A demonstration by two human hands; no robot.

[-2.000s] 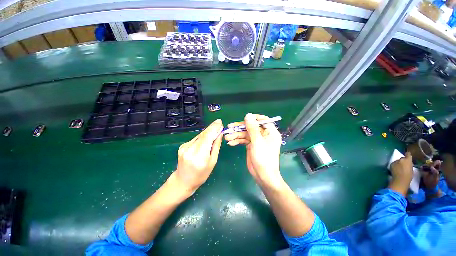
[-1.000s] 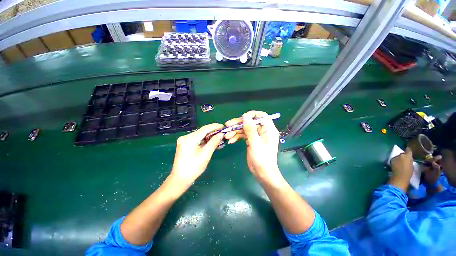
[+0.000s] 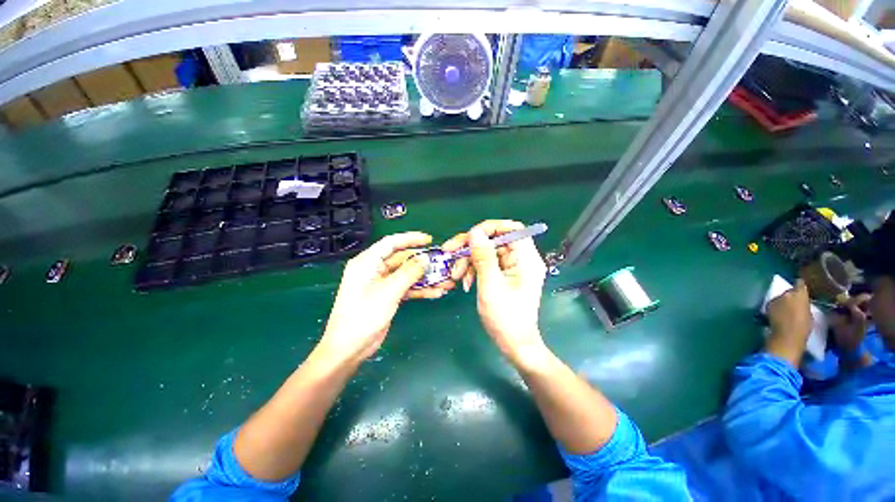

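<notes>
My left hand [image 3: 371,289] holds a small device housing [image 3: 435,266] above the green belt, gripped between thumb and fingers. The housing has a dark rim and pale inner parts, and its open face shows. My right hand [image 3: 507,286] holds slim silver tweezers [image 3: 515,236], slanting down to the left with the tip at the housing. The fingertips of my right hand are at the housing's right edge. What the tip touches is too small to tell.
Green belt [image 3: 245,333] carries spaced housings [image 3: 394,210]. Behind are a black grid tray [image 3: 211,224], a blister tray [image 3: 357,95] and a fan [image 3: 452,74]. Right are a slanting post [image 3: 667,132], a wire spool [image 3: 625,294] and a person in blue [image 3: 805,422].
The housing has turned so its inner face shows between my hands; earlier it was mostly hidden. Black tray and belt housings have shifted left in the view.
</notes>
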